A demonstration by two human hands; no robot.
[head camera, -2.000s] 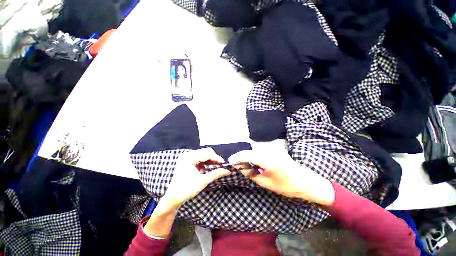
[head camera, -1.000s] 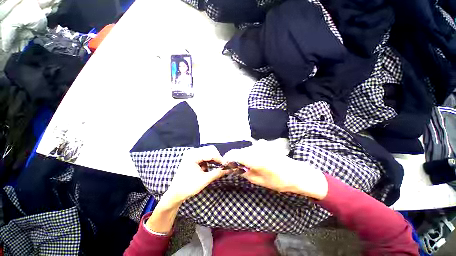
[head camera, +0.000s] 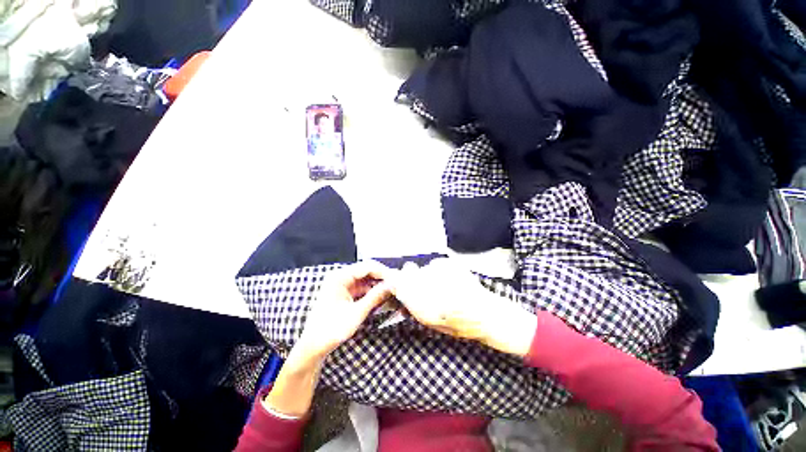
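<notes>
A navy garment with navy-and-white checked lining lies over the table's near edge and hangs towards my lap. My left hand pinches its cloth between thumb and fingers at the middle. My right hand is right beside it, palm down, its fingertips meeting the left hand's. A small pale, pointed shape shows under the right hand; it may be a tool tip, but I cannot tell. The right fingertips and most of the pinched edge are hidden.
A lit smartphone lies on the white table. A pile of navy and checked garments covers the far and right side. Thread scraps lie at the left edge. Striped grey cloth is at far right. More garments hang below left.
My right hand has moved left and turned over more, now close against the left hand and covering the pinched spot. The left hand has stayed nearly in place. The pale pointed shape now shows.
</notes>
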